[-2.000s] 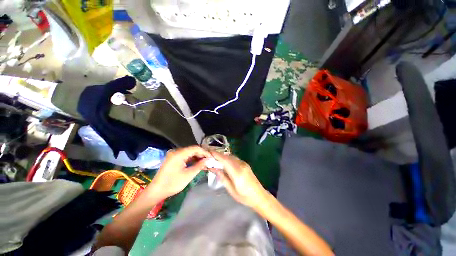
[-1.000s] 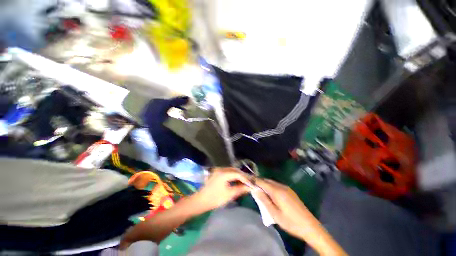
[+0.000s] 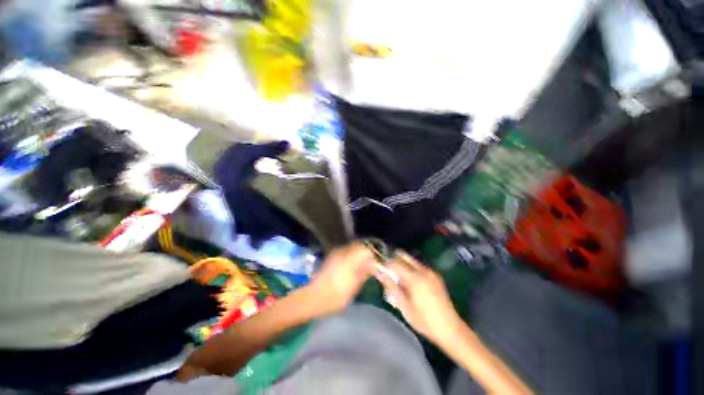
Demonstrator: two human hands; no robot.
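Observation:
The view is blurred. A small white strip [image 3: 390, 292] shows at the fingers of my right hand [image 3: 421, 297], above my grey-clothed lap. My left hand [image 3: 343, 271] is close beside it, its fingertips near the strip's upper end. The fingers of both hands are bent and bare. Whether my left fingers also pinch the strip is too blurred to tell.
An orange-red plastic bag [image 3: 571, 235] lies on the green floor at right, by the dark-grey padded board [image 3: 533, 339]. Navy cloth [image 3: 255, 200] and a white cable [image 3: 432, 189] are ahead. Pale and black garments [image 3: 85, 289] hang at left, beside an orange basket [image 3: 220, 274].
Since two seconds ago the view has swung left, so the surroundings sit further right. The strip hung longer below my right hand one second ago; now less of it shows.

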